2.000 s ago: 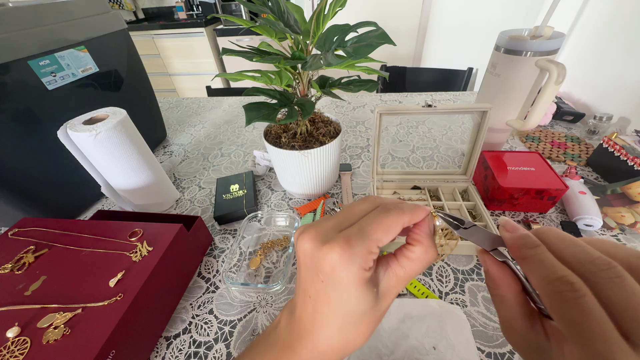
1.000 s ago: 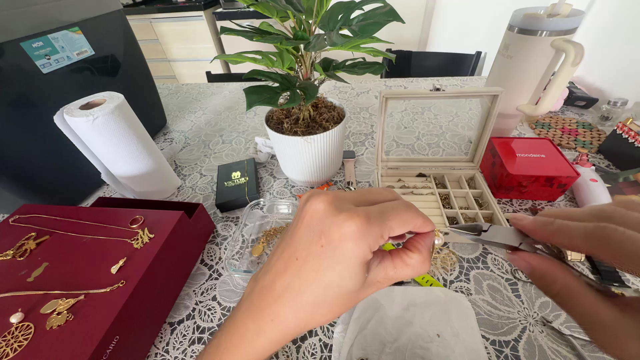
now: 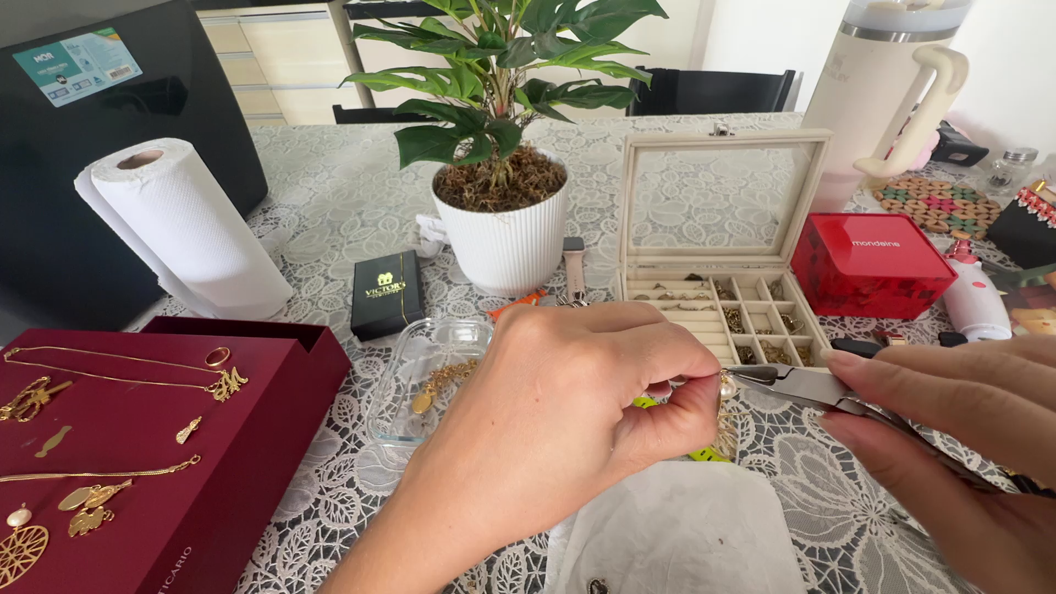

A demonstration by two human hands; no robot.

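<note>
My left hand [image 3: 577,396] pinches a small gold jewellery piece with a pearl [image 3: 727,386] between thumb and index finger, above the table. From the right, my right hand [image 3: 949,429] grips metal jewellery pliers [image 3: 813,388], whose tips meet the piece at my left fingertips. A gold openwork pendant [image 3: 728,433] shows just below the pearl; whether they are joined I cannot tell. Below my hands lies a white cloth [image 3: 685,528] with a small dark item [image 3: 598,586] at its near edge. A beige jewellery box [image 3: 730,309] with a raised glass lid stands behind the pliers.
Left, a maroon box [image 3: 247,429] bears gold chains and pendants. Near it are a glass dish [image 3: 396,388] with a gold chain, a black box [image 3: 388,293], a paper towel roll [image 3: 190,231] and a potted plant [image 3: 503,231]. A red box [image 3: 874,264] and large tumbler [image 3: 866,99] stand right.
The pliers in my right hand have turned from a steep slant to a flatter one. My left hand keeps its pinch on the small piece.
</note>
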